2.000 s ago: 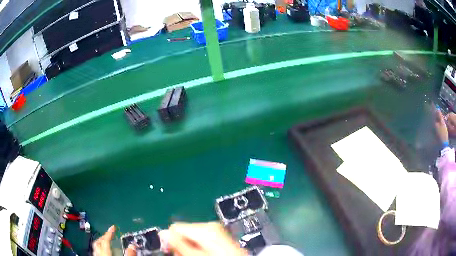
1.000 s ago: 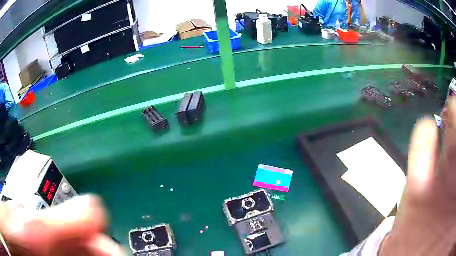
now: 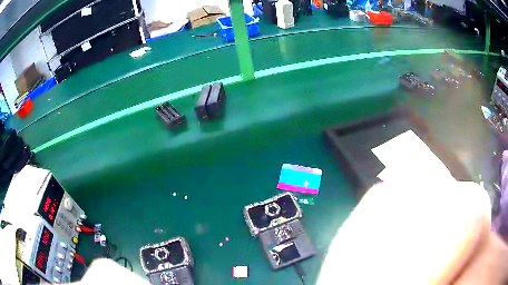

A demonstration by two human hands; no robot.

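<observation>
Two black camera-type units lie face up on the green bench. One (image 3: 278, 231), with a shiny-rimmed head and round lens, is right of centre, a thin lead at its lower end. The other (image 3: 165, 257) is at the bottom, its lower end cut off by the frame. My right hand (image 3: 412, 239) is a large, blurred, overexposed shape at the lower right; its fingers cannot be made out. A pale blurred shape (image 3: 114, 273) at the bottom left is probably my left hand or cuff, mostly cut off. Neither touches a unit visibly.
Power supplies (image 3: 42, 222) with red digits and leads stand left. A pink-and-blue card (image 3: 299, 179) lies above the right unit, a small white-and-pink piece (image 3: 240, 271) below. A black tray (image 3: 356, 158) with papers (image 3: 412, 156) is right. Black blocks (image 3: 210, 101) lie further back.
My left hand has dropped towards the bottom edge, uncovering the supplies. My right hand now covers the tray's lower part. The view has shifted slightly; both units remain lying on the bench.
</observation>
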